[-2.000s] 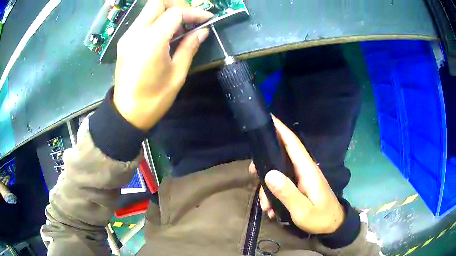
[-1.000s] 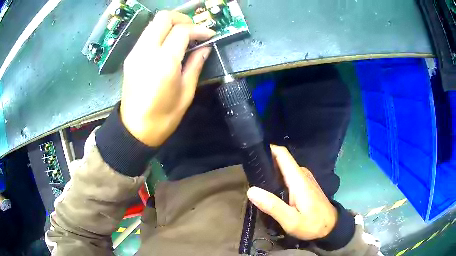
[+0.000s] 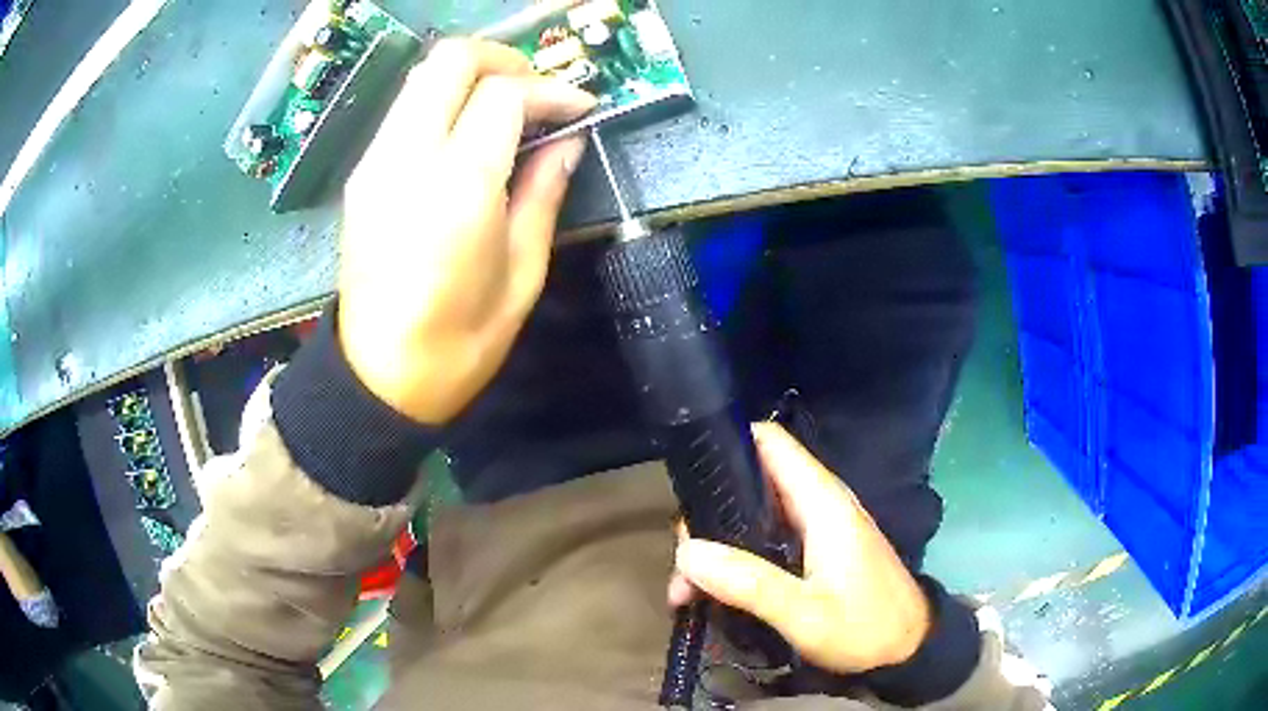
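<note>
A green power supply board (image 3: 633, 63) with a metal bracket along its near edge stands on the bench near the top centre. My left hand (image 3: 448, 229) grips the board's near left part between thumb and fingers. My right hand (image 3: 821, 570) is closed around the black electric screwdriver (image 3: 668, 347). The silver bit (image 3: 613, 181) points up, its tip at the bracket's edge beside my left fingertips. Whether a screw is there cannot be seen. A second board with a bracket (image 3: 317, 95) lies to the left of my left hand.
The green bench mat (image 3: 862, 84) ends at a curved front edge. Blue bins (image 3: 1119, 333) stand below at the right. A dark tray with boards (image 3: 136, 452) is below at the left. Black mats (image 3: 1231, 111) lie at the far right. Another person's hand (image 3: 21, 570) shows at the left rim.
The view has shifted, so the bench and boards appear lower than at first. The bit stays at the bracket's edge, and both hands keep their holds.
</note>
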